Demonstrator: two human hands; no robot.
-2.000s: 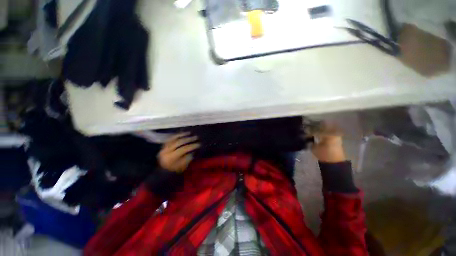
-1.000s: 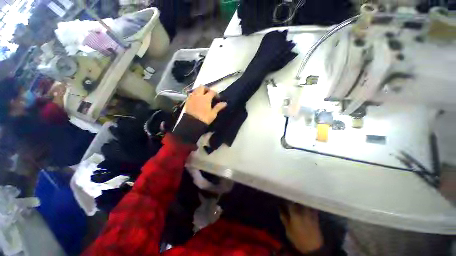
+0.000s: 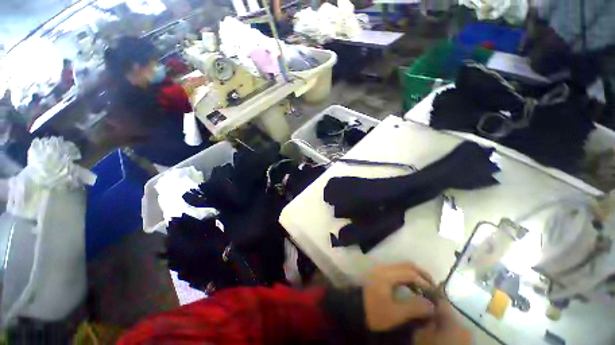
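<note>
My left hand (image 3: 398,300) is over the front edge of the sewing table, fingers bent and touching my right hand. My right hand (image 3: 445,328) is blurred and cut off by the bottom edge. Something small and dark may be between the fingertips, too unclear to name. Black cut pieces (image 3: 404,192) lie across the left part of the white table (image 3: 313,215). The off-white sewing machine (image 3: 573,242) stands at the right, its lamp glaring, with a small yellow-orange block (image 3: 499,304) beside the foot.
A white tub (image 3: 154,202) with black and white bundles (image 3: 229,209) stands left of the table. A smaller white tub (image 3: 303,138) is behind it. A blue crate (image 3: 114,195) is further left. A masked person (image 3: 145,101) sits at another machine. Tied black bundles (image 3: 512,111) lie behind the table.
The view has swung left. My left hand has left the black pieces, which now lie spread on the table, and has come to my right hand, now above the table's front edge.
</note>
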